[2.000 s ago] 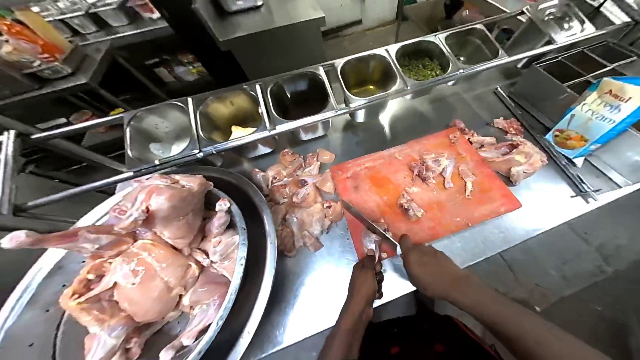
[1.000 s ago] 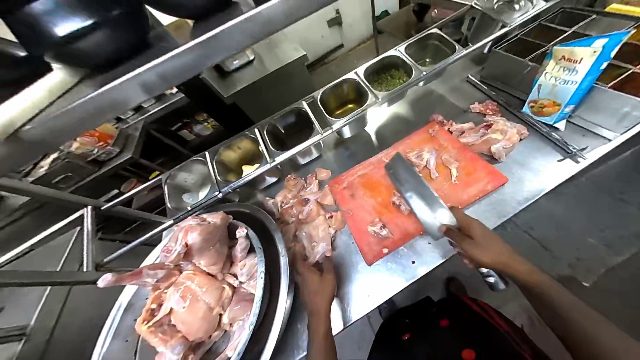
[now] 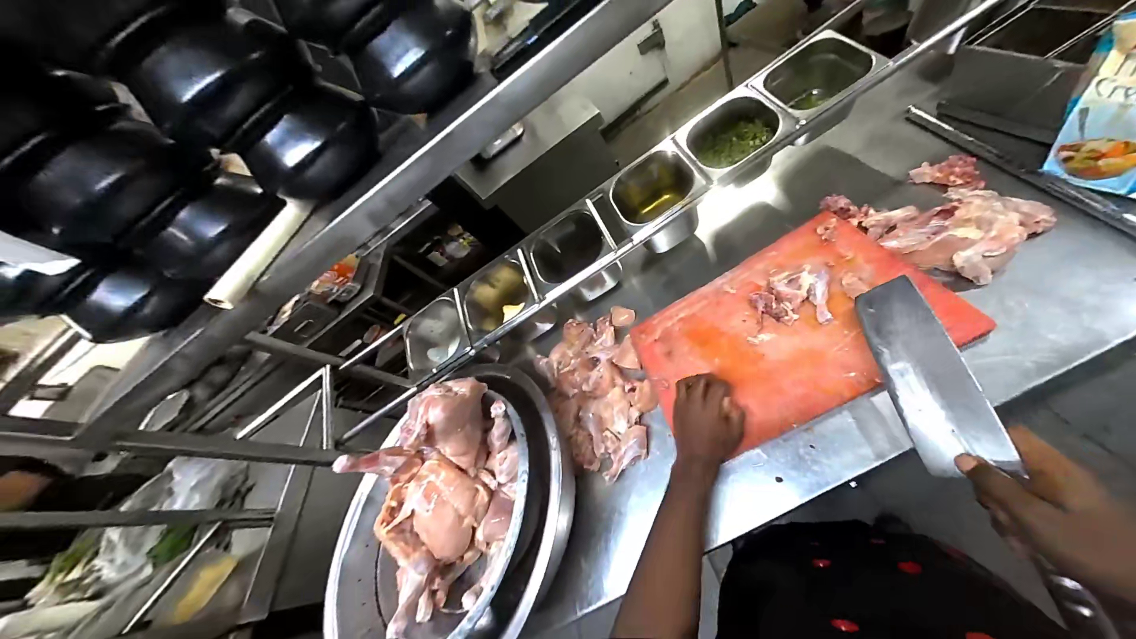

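Note:
My right hand (image 3: 1021, 497) grips a broad metal cleaver (image 3: 932, 377) at the lower right, its blade over the right part of the red cutting board (image 3: 781, 373). On the board's left edge rests my left hand (image 3: 707, 417), its fingers curled; whether it holds anything under them cannot be seen. Small raw chicken scraps (image 3: 794, 293) lie on the board. Cut chicken pieces (image 3: 599, 390) are heaped on the steel counter beside its left edge. A larger raw chicken portion (image 3: 967, 226) lies at the far right edge.
A round metal tray (image 3: 342, 550) at the lower left bears whole raw chickens (image 3: 448, 506). Steel containers, one with chopped greens (image 3: 735, 140), line the counter's back edge. Black bowls (image 3: 311, 142) sit on a shelf at upper left. A printed pouch (image 3: 1100, 124) stands at far right.
My left hand has moved from the heap of cut chicken onto the board's left edge. The cleaver has moved right from over the board's middle. The view has shifted.

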